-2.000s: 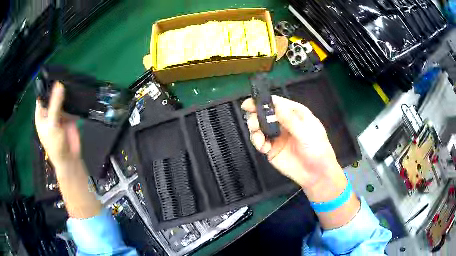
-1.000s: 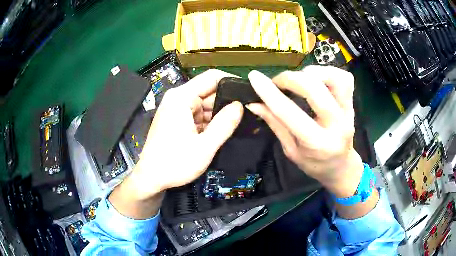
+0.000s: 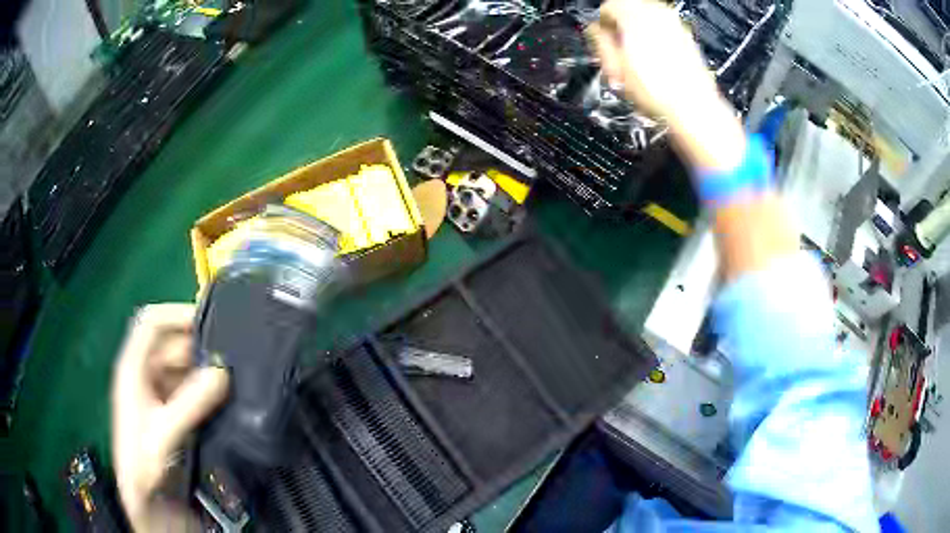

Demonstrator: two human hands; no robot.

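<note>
My left hand [image 3: 156, 401] holds a phone body [image 3: 255, 349] at the left, blurred, with its circuitry end up in front of the cardboard box. My right hand [image 3: 651, 62] is raised at the top over the stacked black trays; its fingers are blurred and nothing can be made out in them. The black parts tray [image 3: 554, 422] lies in the middle, with ribbed rows of small black parts [image 3: 391, 442] in its left compartments. A loose grey bar [image 3: 438, 362] lies in another compartment.
The cardboard box [image 3: 427, 250] of yellow-edged pieces stands behind the phone. A camera block with yellow [image 3: 469, 203] lies to its right. The stacked black trays [image 3: 563, 135] are at the back. White machinery [image 3: 693, 312] with red-clamped fixtures [image 3: 898, 401] stands right.
My hands have parted from the phone's end. My left hand has carried the phone left; my right has moved up and away over the stacked trays. The view has turned right.
</note>
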